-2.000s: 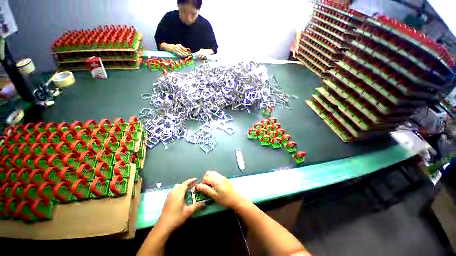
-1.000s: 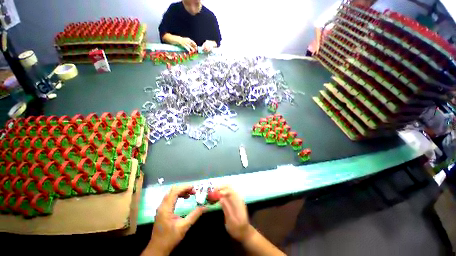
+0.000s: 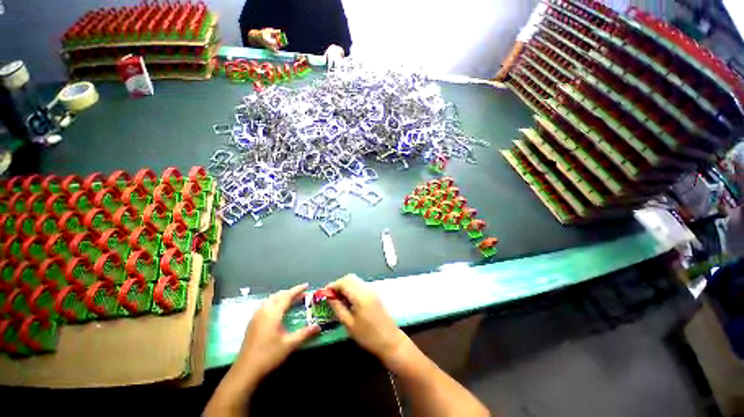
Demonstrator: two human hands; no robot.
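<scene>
A green-and-red unit [image 3: 321, 306] is between my two hands at the near table edge, with a pale rim at its left side. My left hand [image 3: 273, 326] holds its left side with thumb and fingers. My right hand [image 3: 364, 313] holds its right side. The fingers hide part of the unit, and a fixture under it cannot be made out. A loose cluster of green-and-red units [image 3: 441, 205] lies right of the pile of pale square frames [image 3: 343, 118]. A slim pale hand tool [image 3: 389, 248] lies alone on the mat.
A cardboard tray [image 3: 106, 354] with rows of units stands at left. Tall stacked trays [image 3: 604, 122] stand at right. A short stack [image 3: 139, 49], a red-and-white box [image 3: 135, 75] and a tape roll [image 3: 78, 96] are at far left. A person [image 3: 295, 24] sits across the table.
My hands have come together around the unit at the table edge; a second ago they were farther apart, with pale and red parts between them. The view has shifted slightly.
</scene>
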